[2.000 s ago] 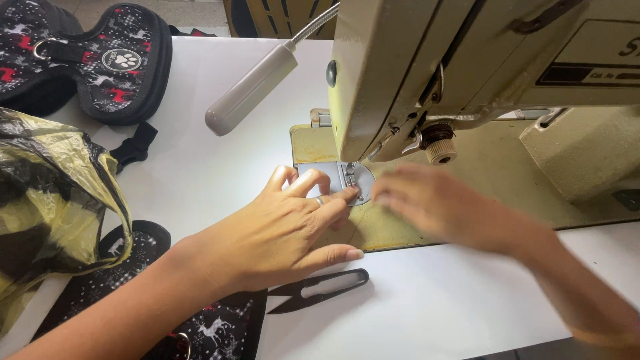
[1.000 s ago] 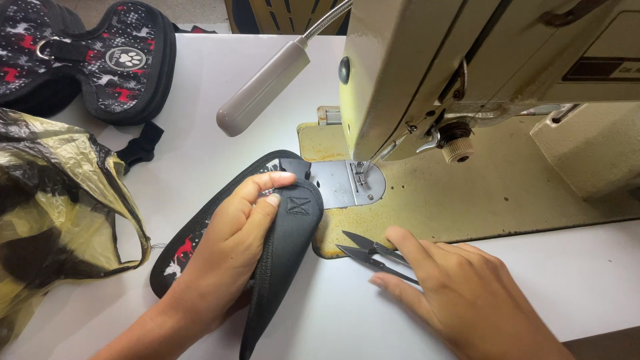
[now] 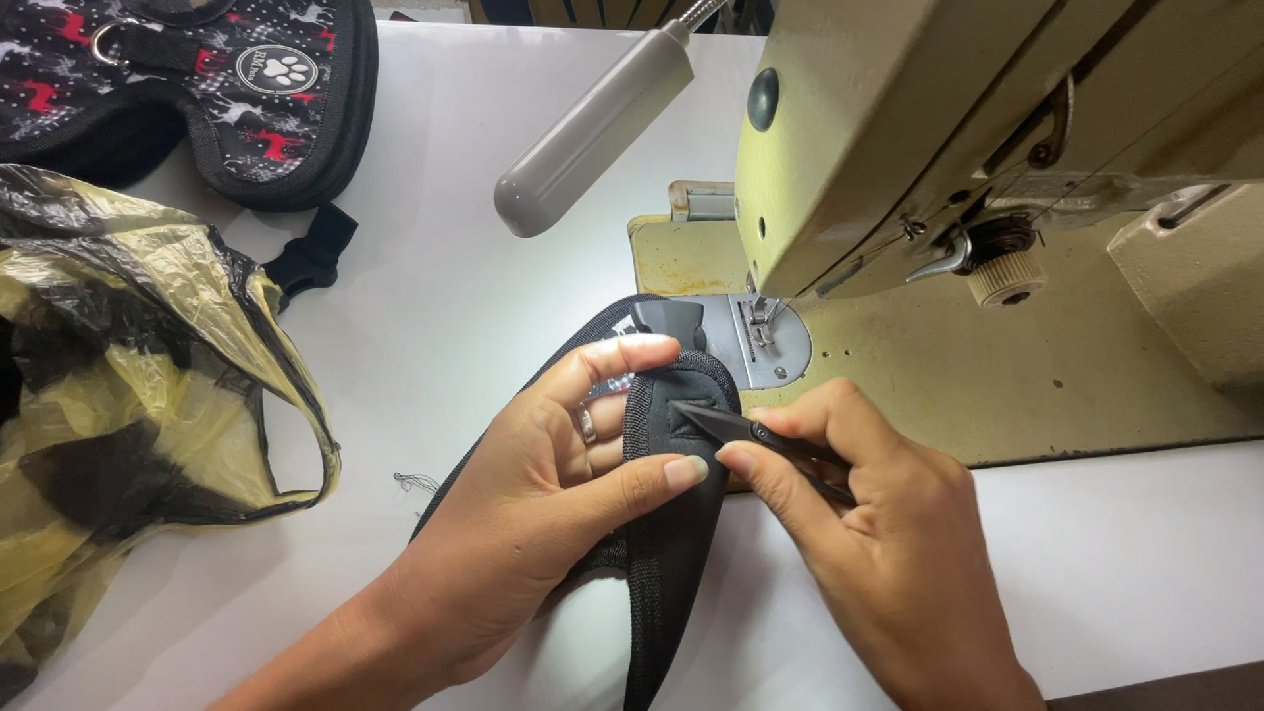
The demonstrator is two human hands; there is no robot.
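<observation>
My left hand (image 3: 533,494) grips a black padded fabric harness (image 3: 681,553) by its bound end, thumb on the near face and fingers behind. A stitched box mark shows on that face. In my right hand (image 3: 859,513) are black thread snips (image 3: 726,425), their blades together and the tips lying on the stitching. A black plastic buckle (image 3: 670,321) sticks out behind the harness end, near the presser foot (image 3: 760,326) of the sewing machine (image 3: 889,128). The harness hides part of the needle plate's surroundings.
A printed harness (image 3: 267,128) with a paw badge lies at the upper left, a black buckle (image 3: 311,252) beside it. Below is a yellow and black plastic bag (image 3: 148,395). A grey lamp (image 3: 597,128) hangs over the white table (image 3: 434,148). Loose thread (image 3: 415,482) lies left of my left hand.
Two seconds ago both hands were at the presser foot and the snips lay on the table. My right hand has since taken the snips and brought them up to the harness, which my left hand has lifted.
</observation>
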